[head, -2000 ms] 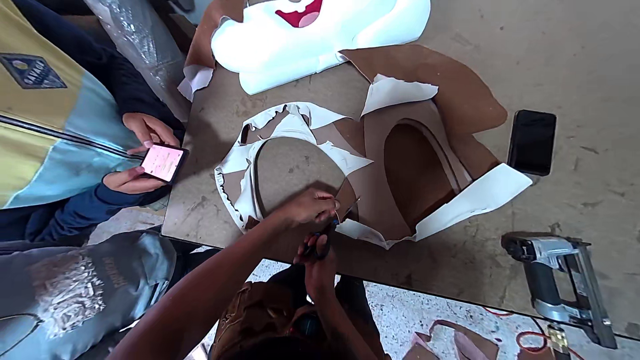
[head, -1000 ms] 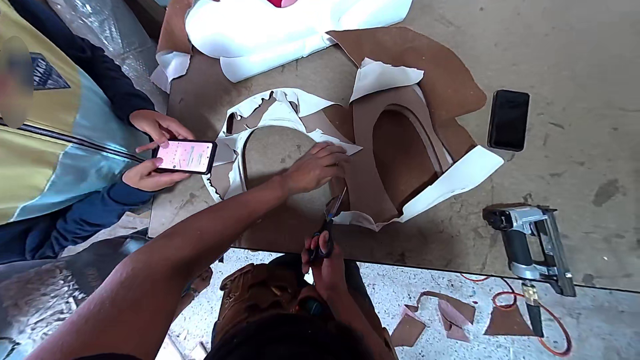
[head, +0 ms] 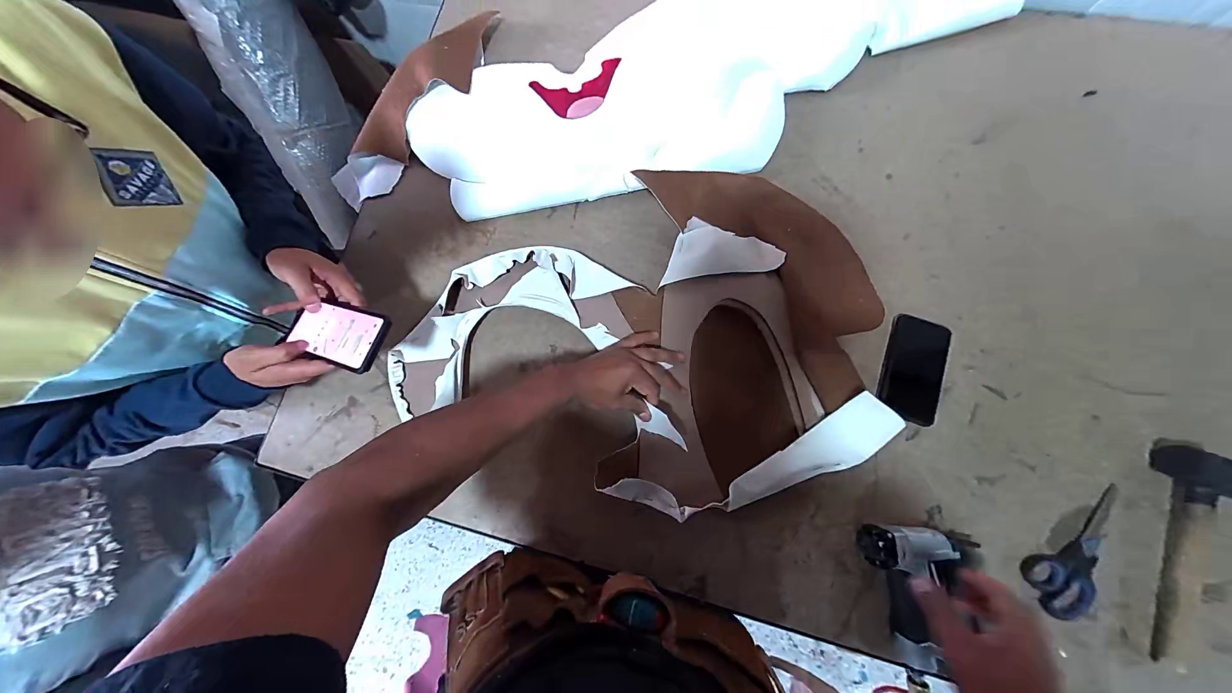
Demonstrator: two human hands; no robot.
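My left hand [head: 630, 377] rests with fingers spread on the brown and white covered piece [head: 674, 385], between its ring-shaped opening at left and its oval opening at right. Folded white flaps [head: 823, 452] line its edges. Blurred, my right hand [head: 991, 630] is at the handle of a pneumatic stapler [head: 910, 558] near the table's front edge; whether its fingers close on the tool cannot be told. Scissors with blue and black handles [head: 1066, 573] lie to the right of that hand.
A hammer [head: 1193, 500] lies at far right, a black phone [head: 914, 370] beside the covered piece. White padded material [head: 616, 125] with a red mouth shape spans the back. At left, another person's hands [head: 289, 327] hold a phone [head: 339, 335] over the table's corner.
My right hand has left the middle of the front edge, where it held scissors, and moved right to the stapler. My left hand stays on the covered piece. The view has shifted.
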